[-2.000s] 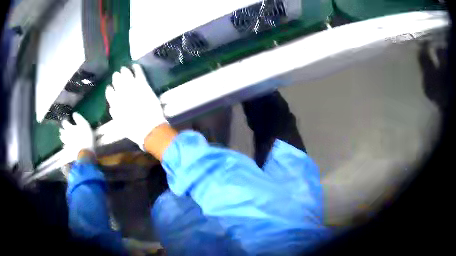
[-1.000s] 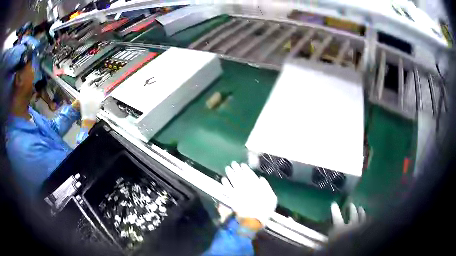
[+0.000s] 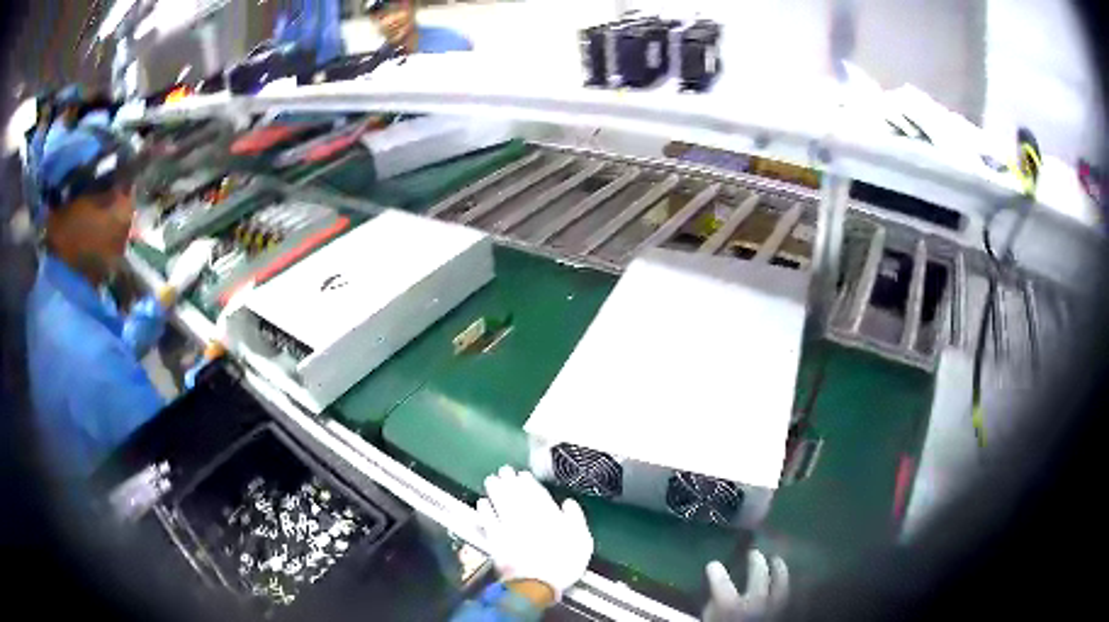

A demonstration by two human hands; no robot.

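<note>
A white metal power unit lies on the green line top, its two round black fans facing me. My left hand, in a white glove, is at the line's near edge, left of and in front of the fan end. Its fingers are apart and it holds nothing that I can see. My right hand, also gloved, is cut off by the bottom of the picture. Its fingertips point up, spread, in front of the right fan, and appear not to touch the unit.
A second white unit lies to the left, a small tan part between. A black bin holds loose silvery fittings. Metal rollers run behind, below a white shelf with black blocks. A person stands left.
The view has tilted up and shows more of the shelf and a person behind it. Both hands remain near the line's front edge, fingers spread.
</note>
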